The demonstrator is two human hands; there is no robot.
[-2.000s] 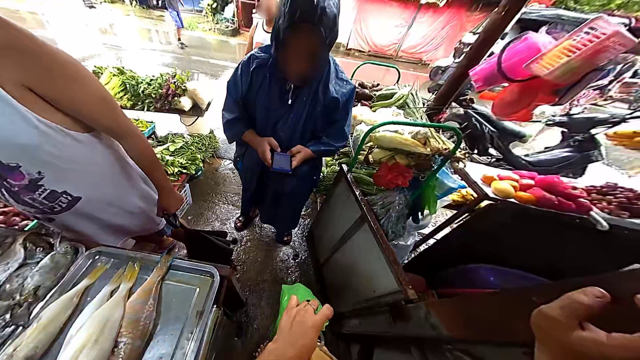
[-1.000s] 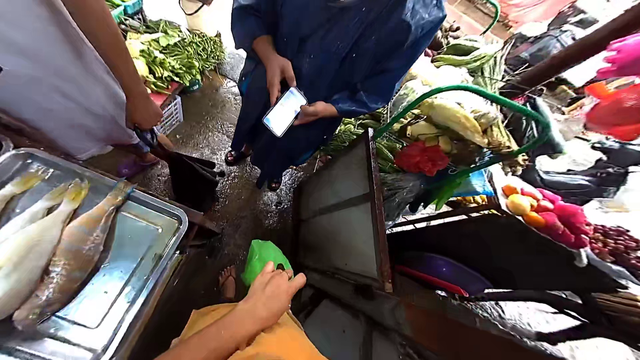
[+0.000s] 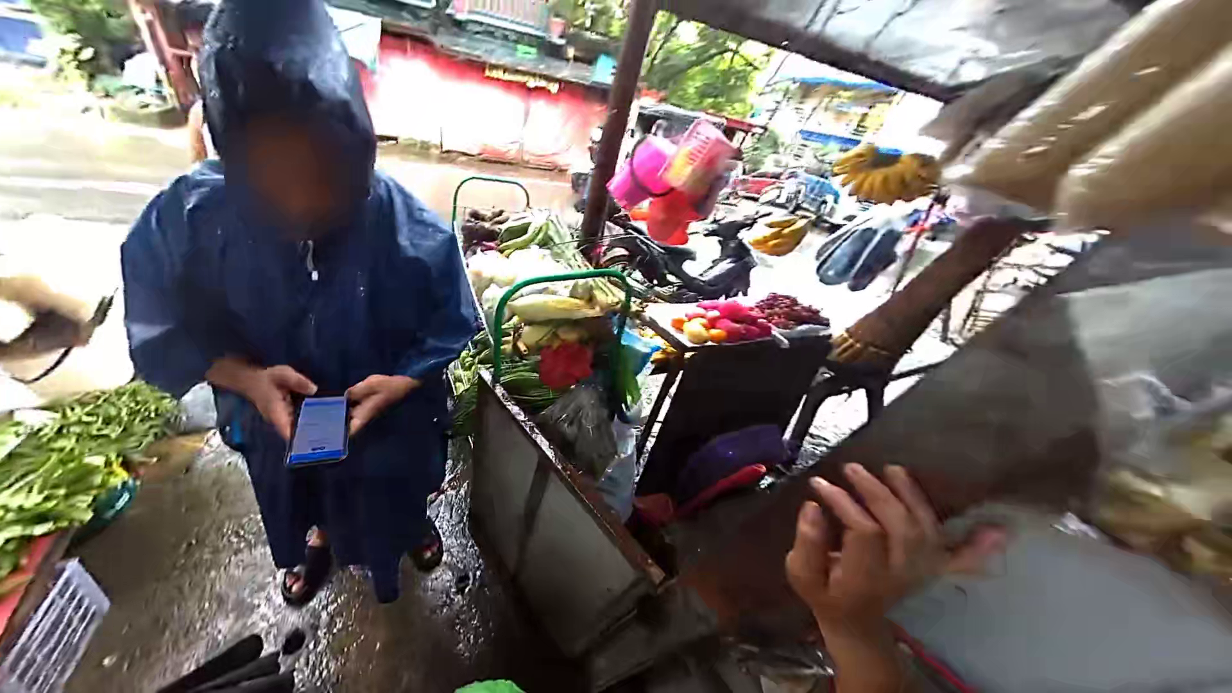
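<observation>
My right hand is raised at the lower right, fingers spread and slightly curled, holding nothing that I can see. Behind it is a dark, blurred panel. My left hand is out of view. The top of a green plastic bag just shows at the bottom edge. Facing me, a person in a dark blue hooded rain poncho holds a lit smartphone in both hands.
A metal-sided cart with a green handle stands at centre, vegetables behind it. Leafy greens lie at left above a white plastic crate. Fruit sits on a stand. Filled plastic bags hang upper right. The ground is wet.
The view has swung up and right, so the fish tray and my left hand have left it. My right hand, unseen one second ago, is in view. The person still holds the phone.
</observation>
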